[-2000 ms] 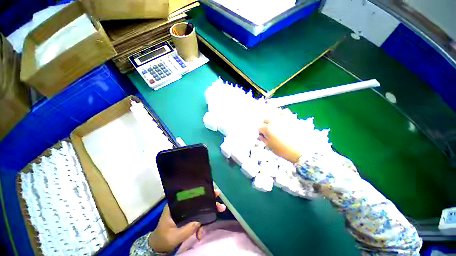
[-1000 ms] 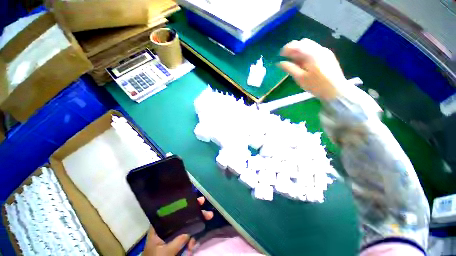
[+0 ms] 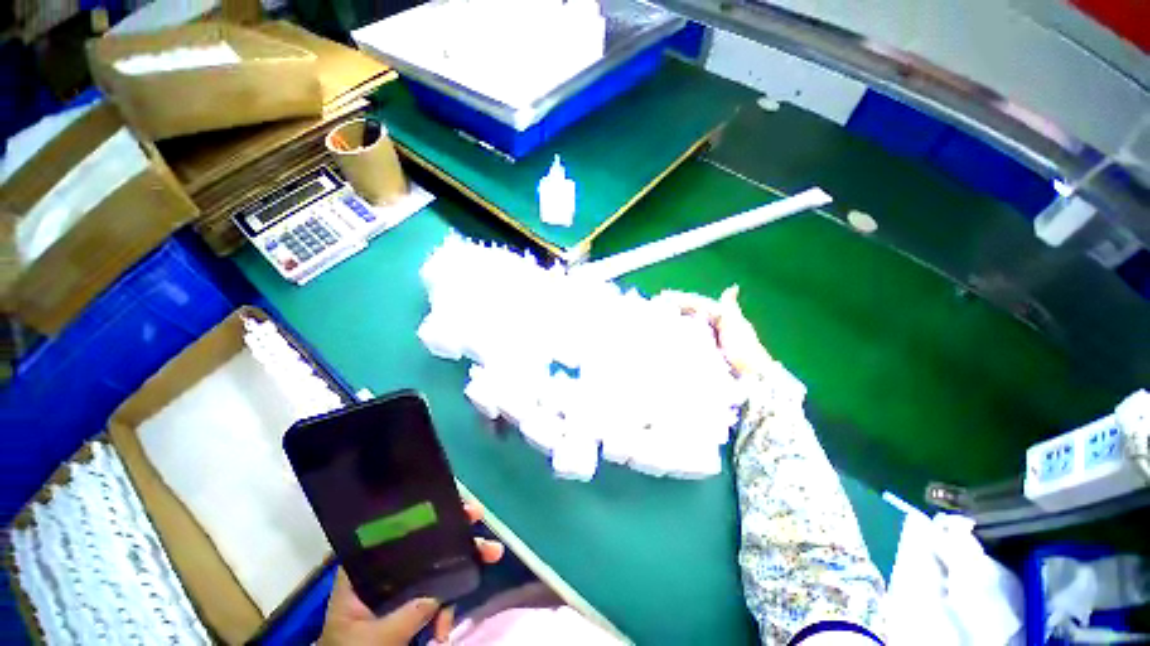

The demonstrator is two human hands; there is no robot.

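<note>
My left hand holds a dark smartphone upright at the lower centre-left; its screen is black with a green block. A heap of white pronged units lies on the green bench mat, overexposed into one white mass. My right hand is at the heap's right edge, overexposed; whether it grips a unit cannot be told. A single white unit stands on the raised green board beyond the heap.
Cartons of white parts and a white sheet are at the left. A calculator and pen holder stand behind. A white bar crosses the green belt. A power strip is at the right.
My right hand has moved from above the raised board back to the heap's right side. The single unit remains on the board. The view has shifted; my left hand still holds the phone.
</note>
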